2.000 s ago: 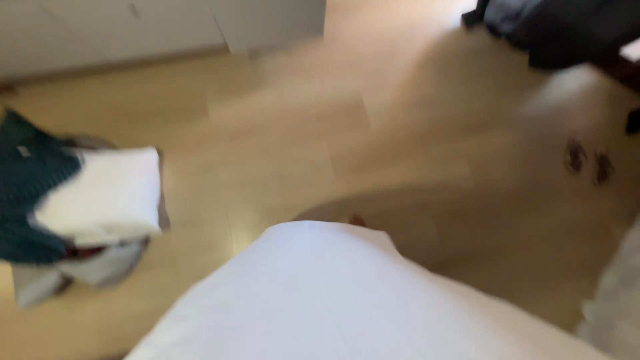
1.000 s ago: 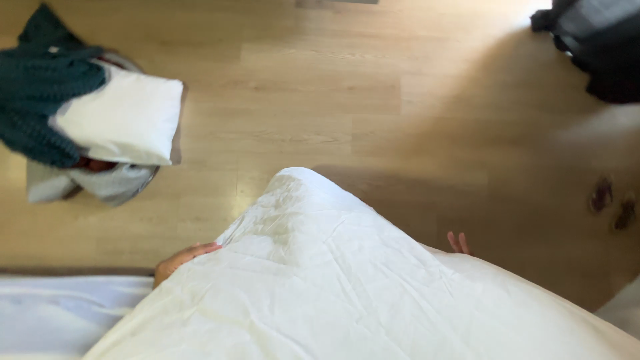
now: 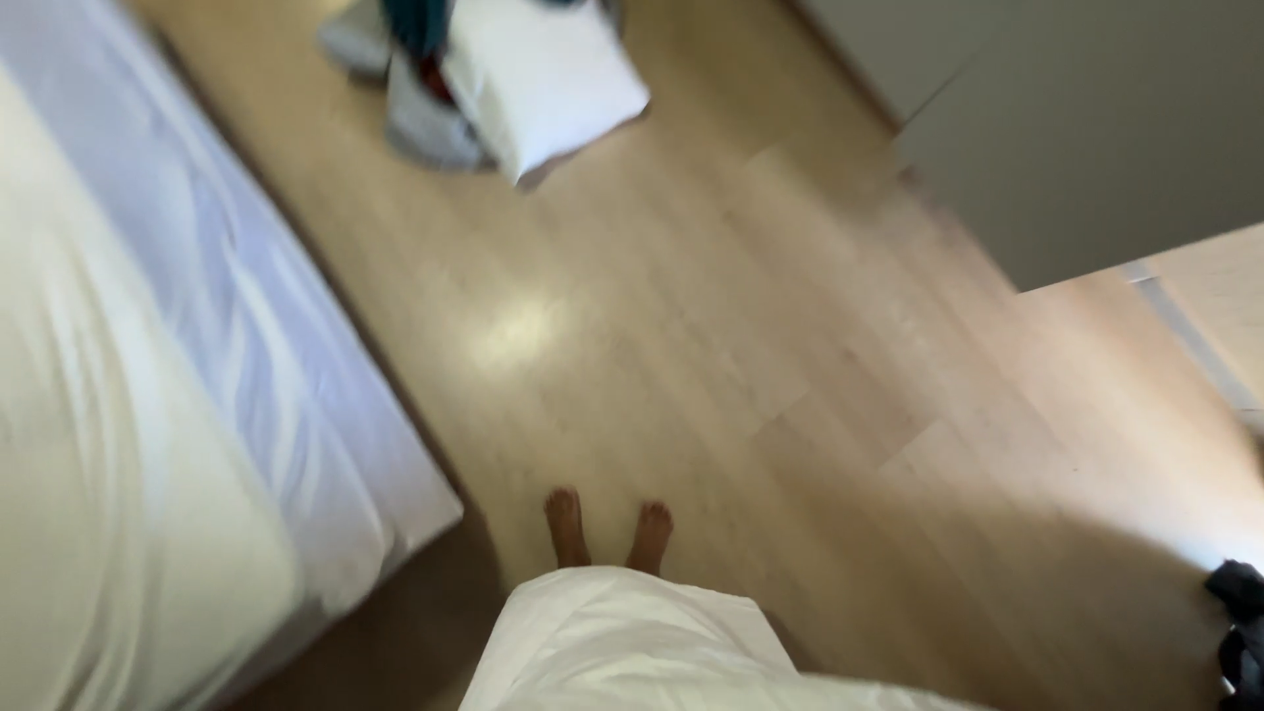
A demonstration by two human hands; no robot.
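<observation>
A large white cloth (image 3: 632,642) spreads across the bottom middle of the view, close to my body, and hangs above the wooden floor (image 3: 691,375). My two bare feet (image 3: 565,523) show just beyond its far edge. Neither my left hand nor my right hand can be seen; whether they touch the cloth is hidden. At the left lies a bed's mattress (image 3: 247,346) under a pale, wrinkled sheet, its corner left of my feet.
A folded white cloth or pillow (image 3: 543,79) rests at the top on a grey item (image 3: 430,123), with a dark green garment (image 3: 417,22) beside it. A grey cabinet (image 3: 1086,128) stands at the upper right. Something black (image 3: 1239,602) is at the right edge.
The view has swung round, bringing the bed and cabinet into sight. Both hands, visible at the white cloth's edges a second ago, are out of sight now.
</observation>
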